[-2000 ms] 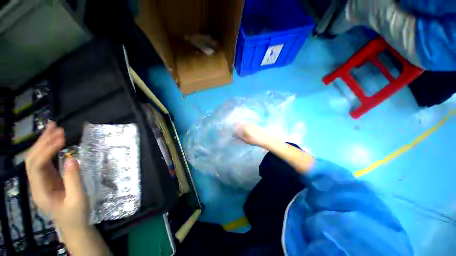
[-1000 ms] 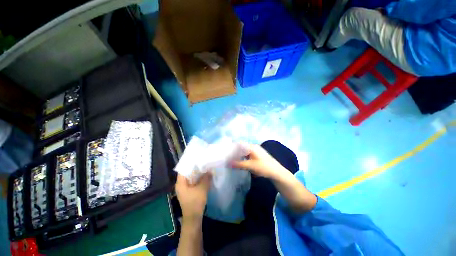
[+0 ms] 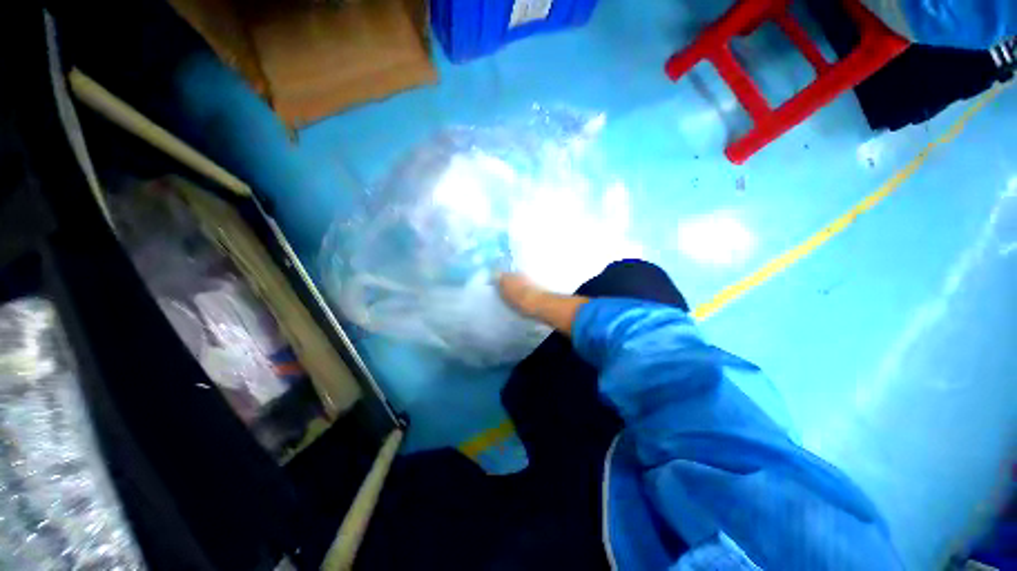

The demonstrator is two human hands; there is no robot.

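A large clear plastic bag (image 3: 413,251) lies in a shiny heap on the blue floor in front of me. My right hand (image 3: 533,301) is at its near right side, with the fingertips in or against the plastic. Glare and blur hide what the fingers do. My left hand is not in view. A silvery bubble bag (image 3: 56,446) lies at the far left, cut off by the picture's edge, beside the black tray (image 3: 156,413).
A shelf frame (image 3: 323,301) with bagged items under the bench edge stands left. A cardboard box (image 3: 335,61) and a blue bin (image 3: 474,25) are at the top. A red stool (image 3: 781,112) stands upper right beside a seated person's blue sleeve (image 3: 959,20). A yellow line (image 3: 825,229) crosses the floor.
The view has swung down and right, closer to the bench edge. My right hand has moved from the whitish bag held in both hands to the plastic heap. My left hand has left the view.
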